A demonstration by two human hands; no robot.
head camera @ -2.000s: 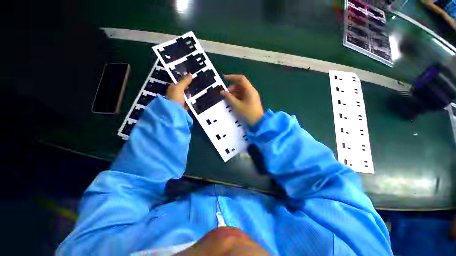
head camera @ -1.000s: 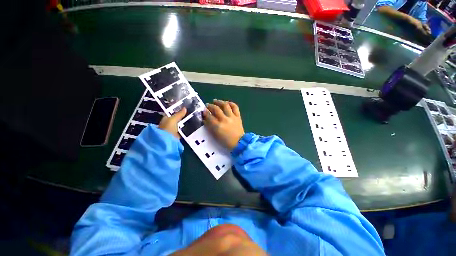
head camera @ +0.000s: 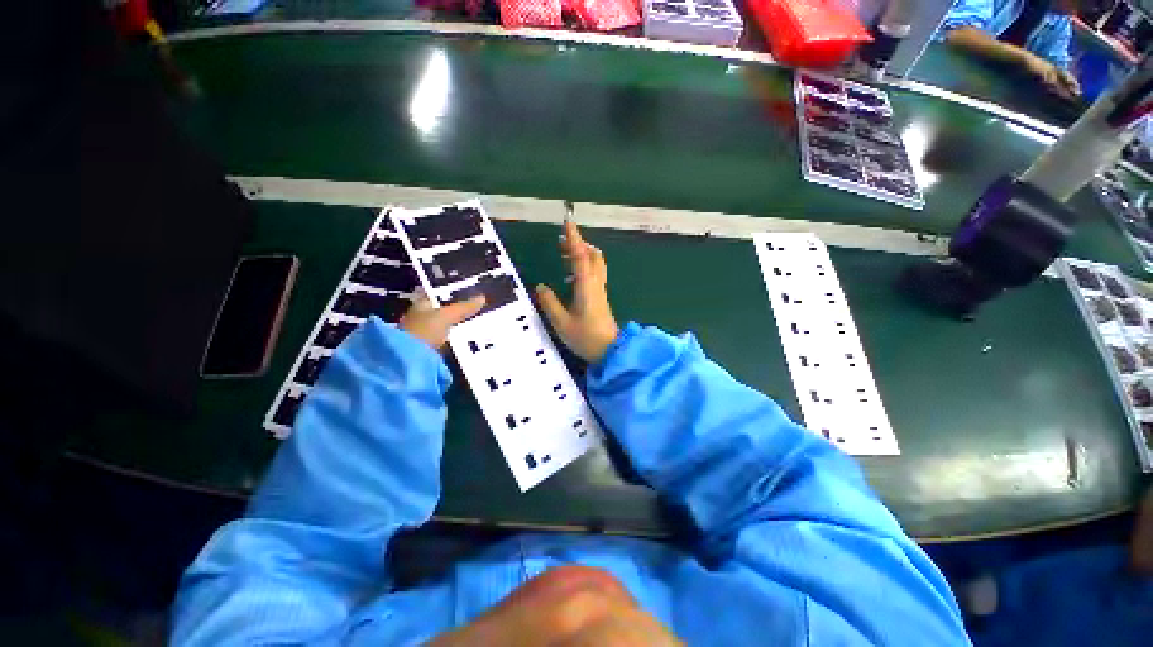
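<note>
A white sticker sheet lies slanted in front of me, with black stickers in its upper part and only small dark marks below. My left hand grips its left edge, thumb on top over the lowest black sticker. My right hand is just right of the sheet, its fingers pointing away from me. A small dark spot shows at its fingertip; whether it holds a thin sticker cannot be told. Another sheet with black stickers lies partly under the first, to its left.
A smartphone lies at left. An empty white liner lies at right. Beyond it are a dark round lamp-like head on a pale arm, and trays of boards. Red bags and another person's hands are at the far side.
The held sheet has turned more upright and shows one fewer black sticker. My right hand has come off it and stretched its fingers forward.
</note>
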